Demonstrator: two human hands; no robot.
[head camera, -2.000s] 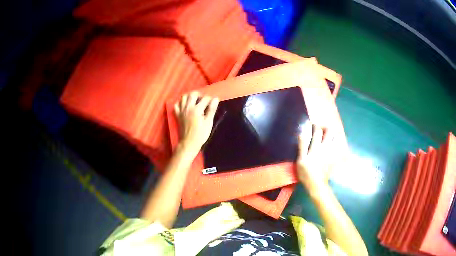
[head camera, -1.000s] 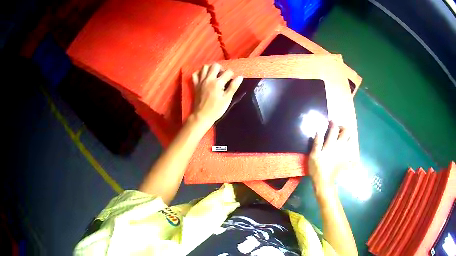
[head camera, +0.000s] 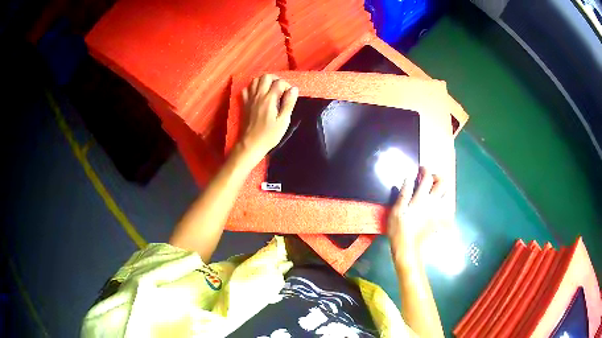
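A dark, glossy tablet computer (head camera: 350, 148) lies face up in the recess of an orange-red foam sheet (head camera: 310, 216). A small white label (head camera: 271, 187) is at its lower left corner. A strong lamp glare shows on the right of its screen. My left hand (head camera: 265, 113) rests at the tablet's upper left edge, over the foam rim, fingers curled. My right hand (head camera: 416, 210) lies at the lower right corner with fingers bent at the edge. The fingertips are partly washed out by glare, so I cannot tell whether either hand grips the tablet.
Another foam sheet with a dark tablet (head camera: 371, 59) lies askew beneath. Tall foam stacks (head camera: 191, 53) stand at the upper left. A blue bin (head camera: 398, 14) is behind. A short foam stack (head camera: 528, 290) with a tablet is at the lower right, on the green surface (head camera: 492, 191).
The foam sheet, tablet and both hands sit slightly further left in the picture than a second ago, and the view has shifted. The hands keep nearly the same places on the tablet.
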